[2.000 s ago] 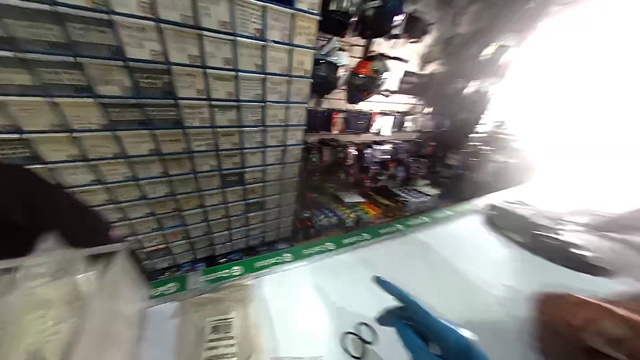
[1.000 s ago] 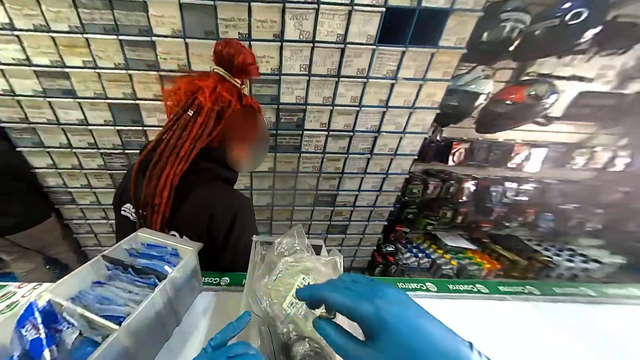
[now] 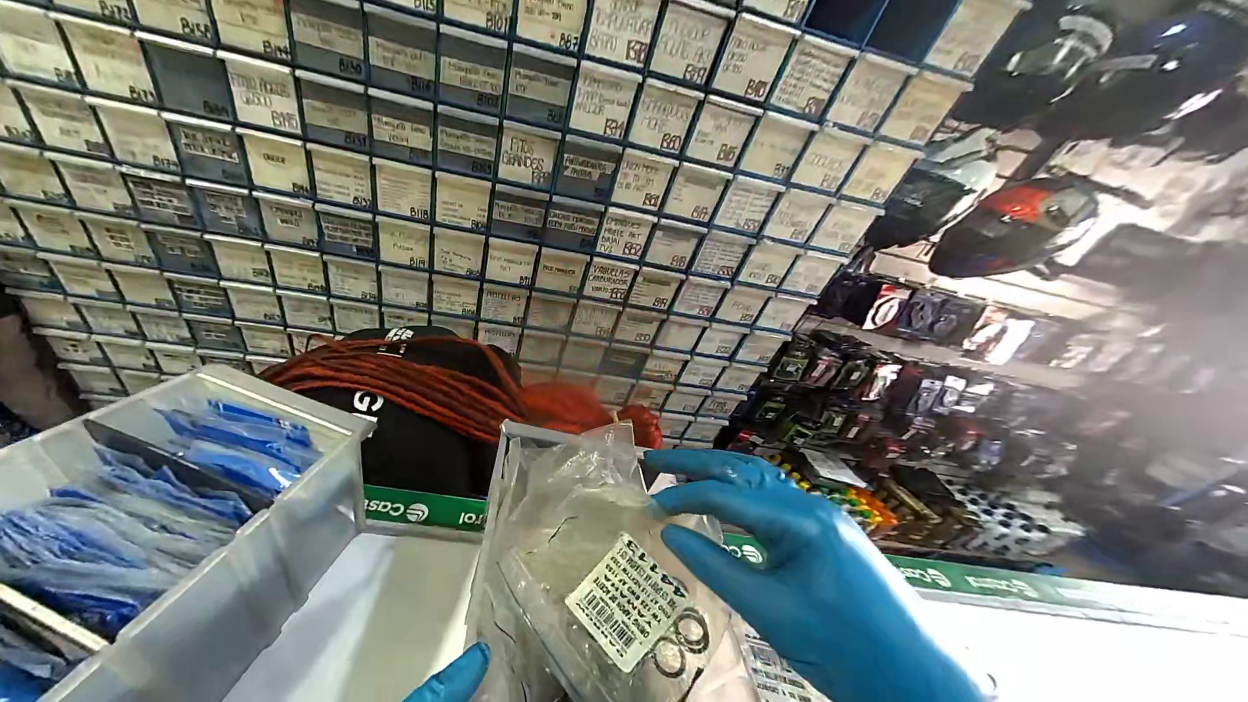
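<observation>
My right hand (image 3: 780,546), in a blue glove, is at the right side of a clear plastic bag (image 3: 585,517) with a printed label, its fingers curved at the bag's edge. Of my left hand (image 3: 453,678), also gloved in blue, only a fingertip shows at the bottom, left of the bag; the rest is out of frame. Two small black rings (image 3: 682,643) lie on or in the plastic beside the label. The bag stands with others in a narrow plastic bin (image 3: 492,507).
A divided grey bin (image 3: 322,487) with blue packets stands left on the white counter (image 3: 390,585), which has a green edge strip. Beyond it a person (image 3: 419,429) with long red braids bends down before a wall of labelled drawers (image 3: 526,156). Helmets (image 3: 1024,224) and packaged goods hang at the right.
The person beyond the counter has bent down from upright. My left hand has mostly left the view at the bottom. Two seconds ago the black rings lay on the counter near a blue-gloved hand.
</observation>
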